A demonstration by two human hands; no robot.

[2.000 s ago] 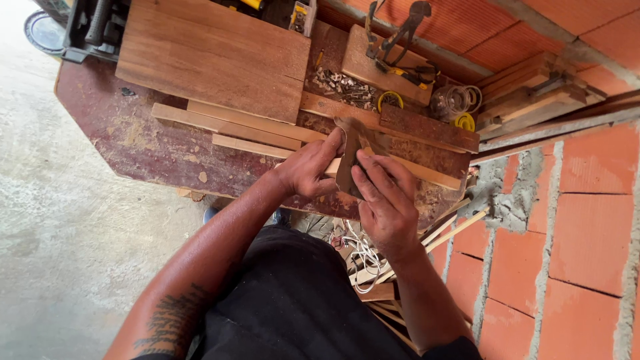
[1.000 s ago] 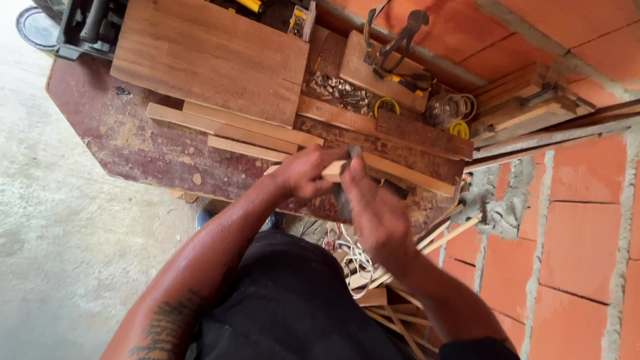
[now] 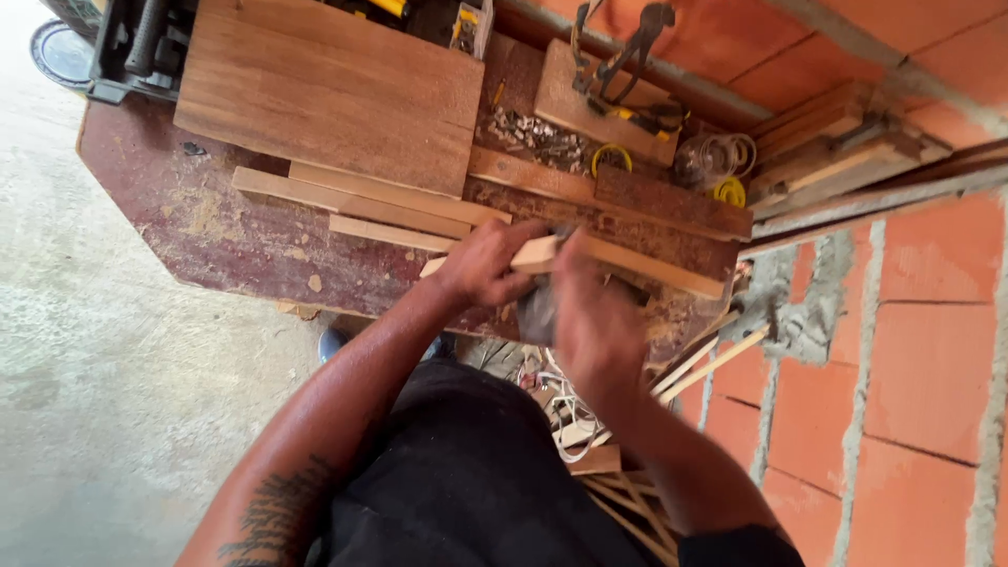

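My left hand (image 3: 492,264) is closed around a light wooden strip (image 3: 535,254), whose end sticks out past the fingers. Against that end is my right hand (image 3: 594,315), blurred, with a grey-brown sheet (image 3: 538,311), likely sandpaper, under its fingers and hanging below the strip. Other light strips (image 3: 394,234) lie on the worn red table (image 3: 236,252) to the left of my hands, and one more strip (image 3: 661,268) lies to their right.
A wide wooden board (image 3: 331,94) covers the table's back left. Behind my hands are a pile of screws or small hardware (image 3: 543,140), pincers (image 3: 630,55), yellow tape rolls (image 3: 728,191) and a dark wood block (image 3: 669,197). A brick wall (image 3: 937,354) stands at right; cables (image 3: 567,409) hang below.
The brown sheet was spread over the strip between both hands two seconds ago; now it hangs lower and the strip's end shows. My right hand has shifted and blurs with motion.
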